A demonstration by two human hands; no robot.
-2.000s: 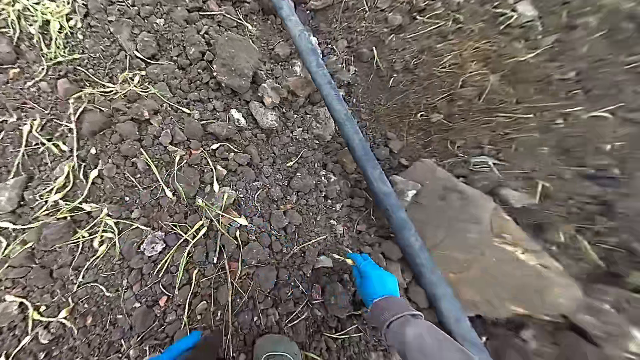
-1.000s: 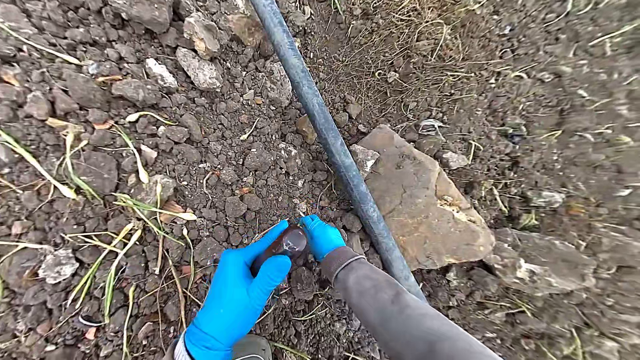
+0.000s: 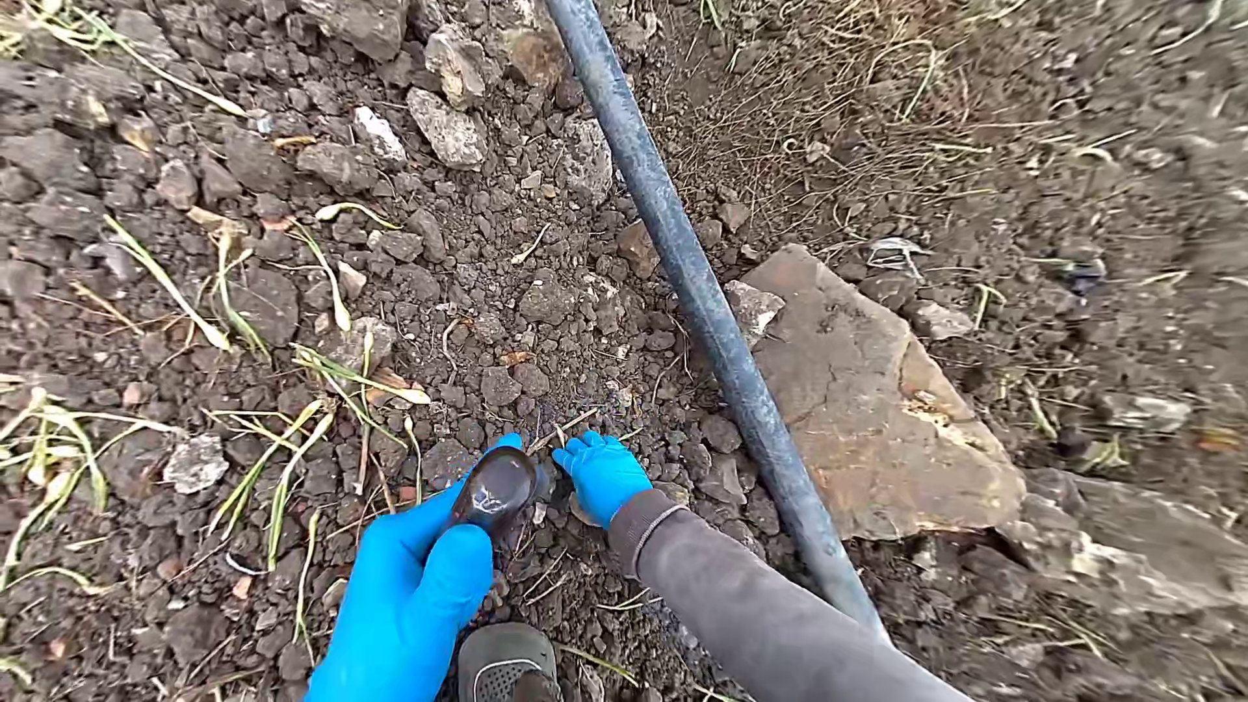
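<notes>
My left hand (image 3: 405,585), in a blue glove, grips a dark rounded object (image 3: 495,490), perhaps a tool's handle end, between thumb and fingers; its lower part is hidden. Just right of it, my right hand (image 3: 603,478), also blue-gloved and below a grey-brown sleeve, reaches down to the soil, its fingers slightly bent. Thin dry stalks (image 3: 564,429) lie by its fingertips. Whether those fingers hold anything cannot be made out. Crumbly dark soil (image 3: 487,283) with small clods surrounds both hands.
A long grey pipe (image 3: 682,263) runs diagonally down to the right, past my right forearm. Beyond it lies a large flat stone (image 3: 868,409). Wilted green shoots (image 3: 278,458) are scattered at left, pale stones (image 3: 448,127) at the top. A shoe (image 3: 507,663) shows at the bottom.
My left hand, barely in view two seconds ago, has come in beside the right with the dark object in its grip. The yellowish thing at my right fingertips earlier no longer shows clearly.
</notes>
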